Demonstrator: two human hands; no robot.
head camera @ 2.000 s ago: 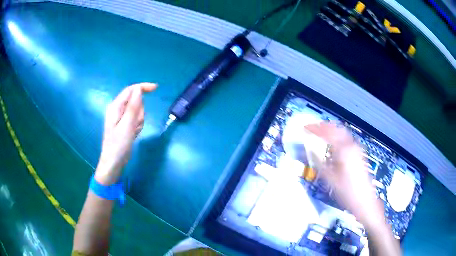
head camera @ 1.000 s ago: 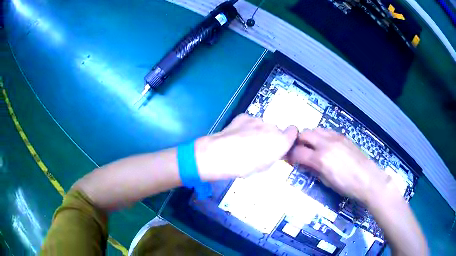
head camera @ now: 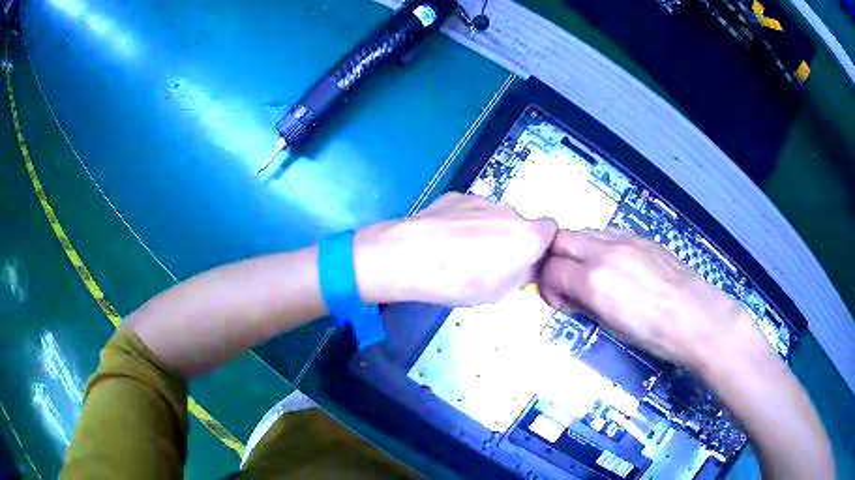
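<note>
An open laptop base (head camera: 469,375) lies on a black pad (head camera: 375,394), right of centre. Its motherboard (head camera: 694,253) runs across the upper part. My left hand (head camera: 450,248), with a blue wrist strap (head camera: 342,281), reaches in from the left over the base. My right hand (head camera: 637,291) reaches in from the right. The fingertips of both hands meet over the middle of the base, fingers bent. A small orange patch (head camera: 532,289) shows just below them. What the fingertips hold, if anything, is hidden.
A black electric screwdriver (head camera: 352,75) lies or hangs over the green bench (head camera: 206,159), left of the base. A ribbed whitish strip (head camera: 647,131) runs behind. Beyond it, a black mat (head camera: 694,84) bears small boards with yellow tabs (head camera: 767,17). A white-edged stool (head camera: 272,422) stands below.
My left hand has come from beside the screwdriver to over the laptop base and meets my right hand. In the last second both hands have stayed together, with only a small shift of view.
</note>
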